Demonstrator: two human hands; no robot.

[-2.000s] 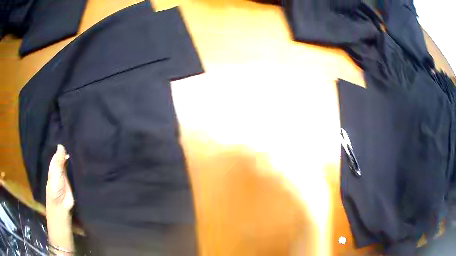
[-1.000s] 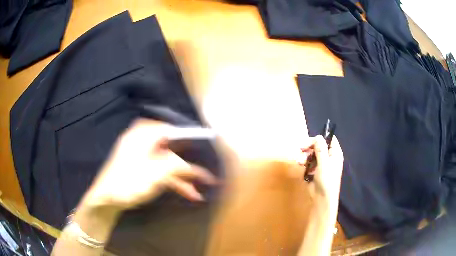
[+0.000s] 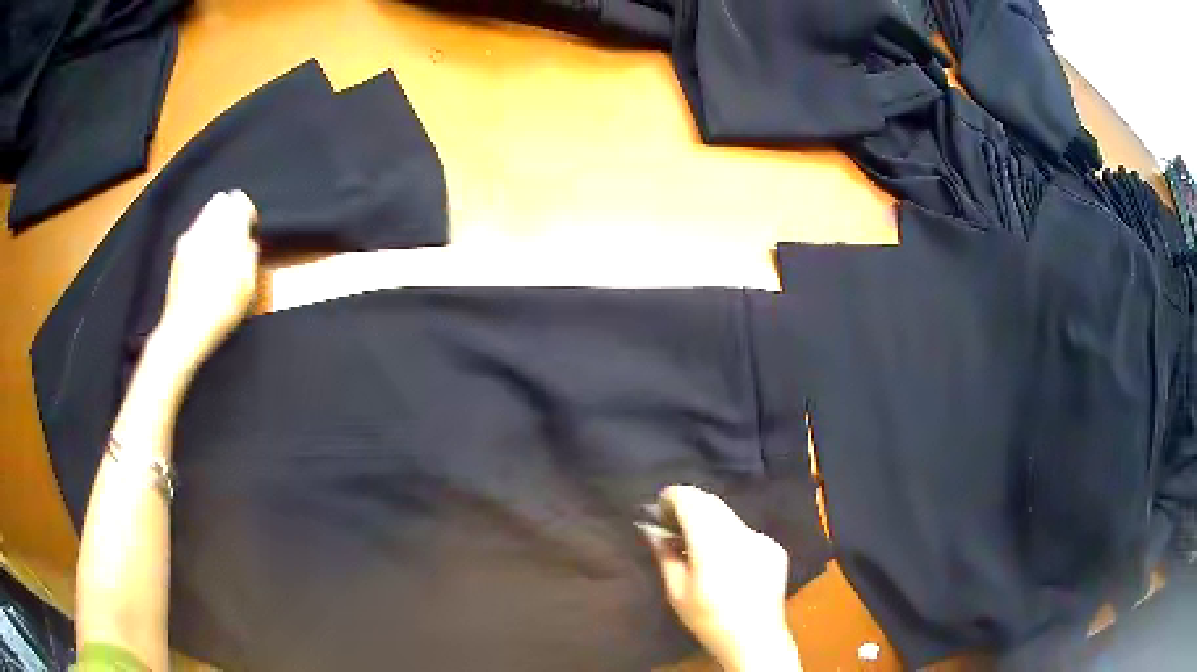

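Observation:
A wide black garment panel (image 3: pixel 460 407) lies spread across the middle, with a straight seam near its right end. My right hand (image 3: pixel 735 578) is over its lower right part, closed around the thread snips (image 3: pixel 654 523); only the silver tips show. My left hand (image 3: pixel 214 269) is at the upper left, over another black garment (image 3: pixel 328 177) beside the panel. Its fingers are bent together, and I cannot tell whether they pinch cloth. Its forearm lies across the left side of the cloth.
Black garments (image 3: pixel 971 394) lie along the right, touching the panel's end. More folds lie at the far side (image 3: pixel 788 66) and far left (image 3: pixel 92 131). The orange-brown table (image 3: pixel 565 158) bears a white scrap (image 3: pixel 869 650). Glossy plastic (image 3: pixel 29 630) shows at lower left.
The panel now spreads across the middle, over table that was bare. My left hand has moved up and left. My right hand has picked up the snips and moved left and down.

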